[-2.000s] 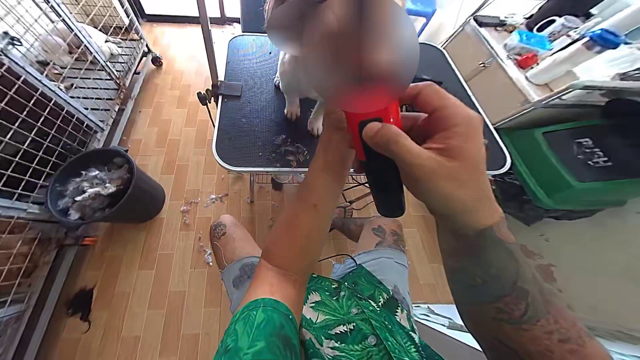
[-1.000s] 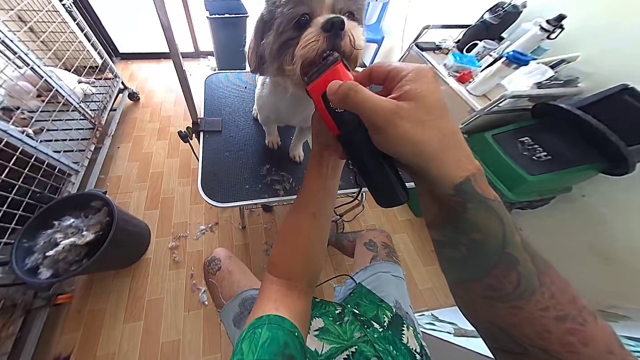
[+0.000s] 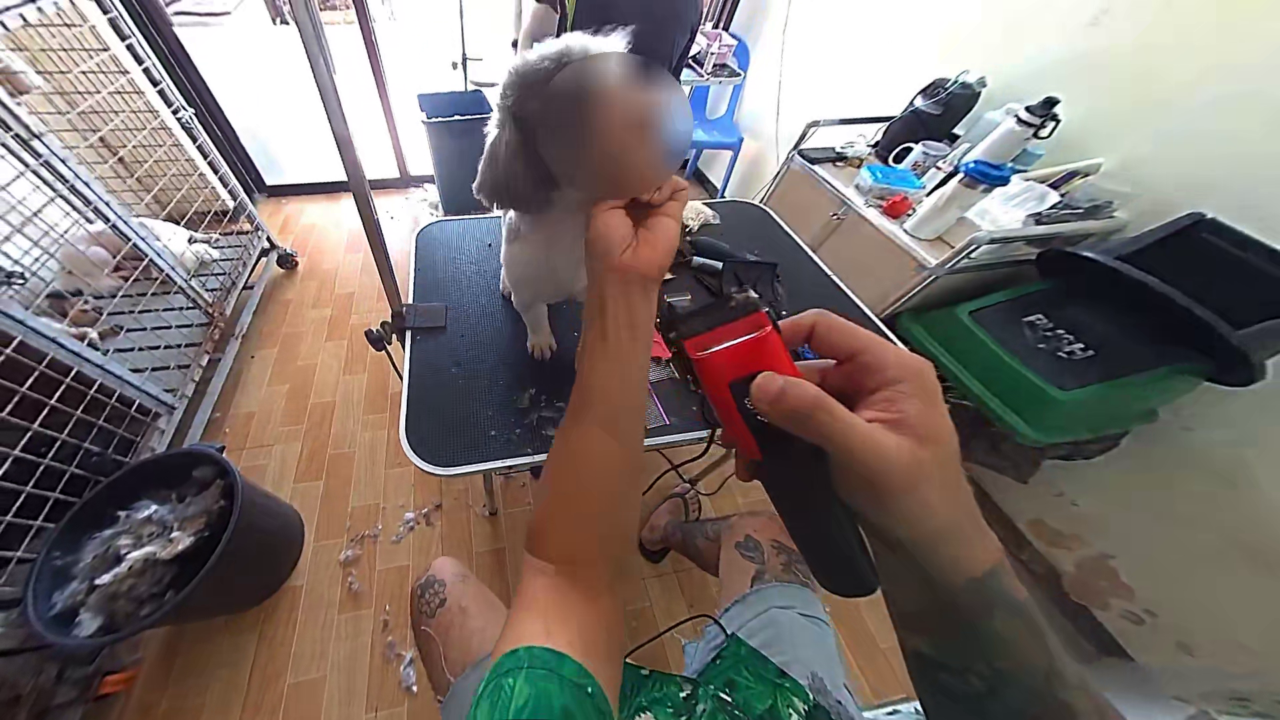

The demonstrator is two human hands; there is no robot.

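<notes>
A grey and white dog point(image 3: 545, 240) stands on a black grooming table point(image 3: 460, 400) with a pale rim; its face is blurred. My left hand point(image 3: 637, 230) is closed at the dog's chin, seemingly on the muzzle fur. In my right hand point(image 3: 860, 420) are red and black hair clippers point(image 3: 770, 430), held below and to the right of the dog, their blade end pointing up and apart from it. Combs and other grooming tools lie on the table behind the clippers, partly hidden by my left forearm.
Wire cages point(image 3: 150, 230) line the left side. A dark bucket of fur clippings point(image 3: 270, 540) stands on the floor. A metal post point(image 3: 350, 150) rises at the table's left edge. On the right are a trolley point(image 3: 815, 205) with bottles and a green bin point(image 3: 1060, 390). Another person point(image 3: 640, 30) stands behind the dog.
The clippers in my right hand were up at the dog's muzzle and are now lower and away from it. My left hand remains at its chin. The view has shifted.
</notes>
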